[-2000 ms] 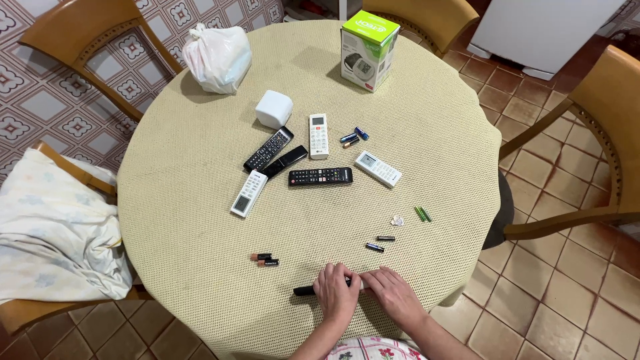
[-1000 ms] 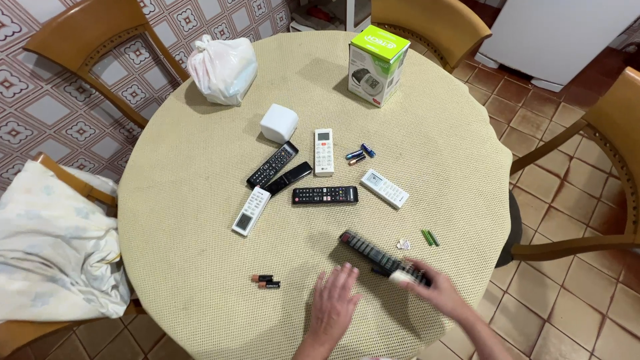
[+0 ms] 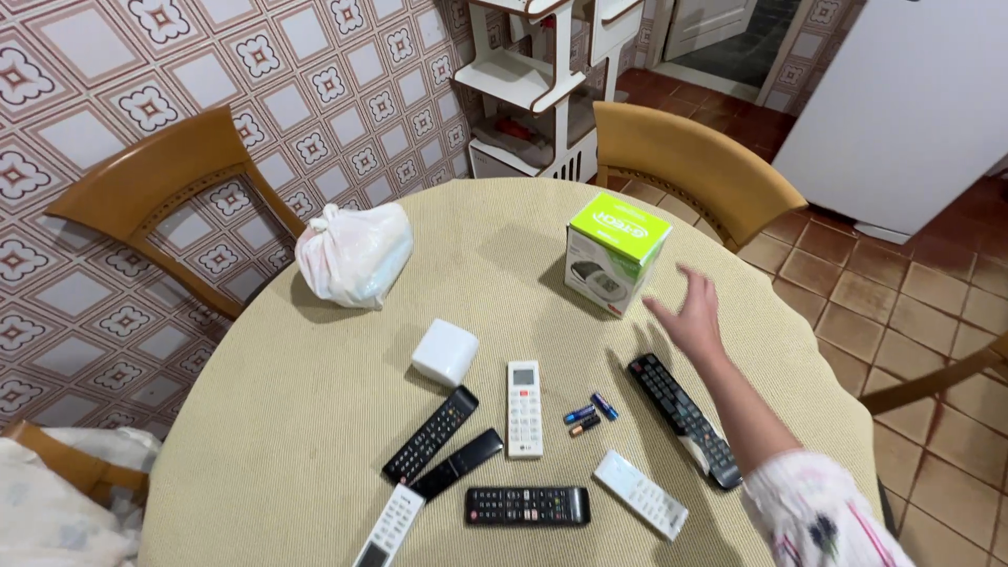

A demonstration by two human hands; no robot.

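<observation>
My right hand (image 3: 693, 311) reaches over the table with its fingers apart and nothing in them, just right of a green and white blood pressure monitor box (image 3: 610, 256). Below the hand lies a long black remote control (image 3: 683, 417) with a whitish patch on its side. Left of it are several small batteries (image 3: 591, 413), a white remote (image 3: 524, 409) and another white remote (image 3: 642, 494). A black remote (image 3: 528, 505) lies crosswise at the bottom, near two more dark remotes (image 3: 431, 433) (image 3: 458, 465) and a white one (image 3: 391, 528). My left hand is out of view.
A knotted white plastic bag (image 3: 354, 256) and a white rounded cube (image 3: 445, 352) rest on the round table's cloth (image 3: 260, 394). Wooden chairs (image 3: 177, 181) (image 3: 693, 157) surround the table. A white shelf unit (image 3: 520, 79) and a large white appliance (image 3: 898, 102) stand behind.
My right hand has moved up the table toward the box and let go of the long black remote, which now lies right of the white remotes. My left hand has left view. The view has tilted upward.
</observation>
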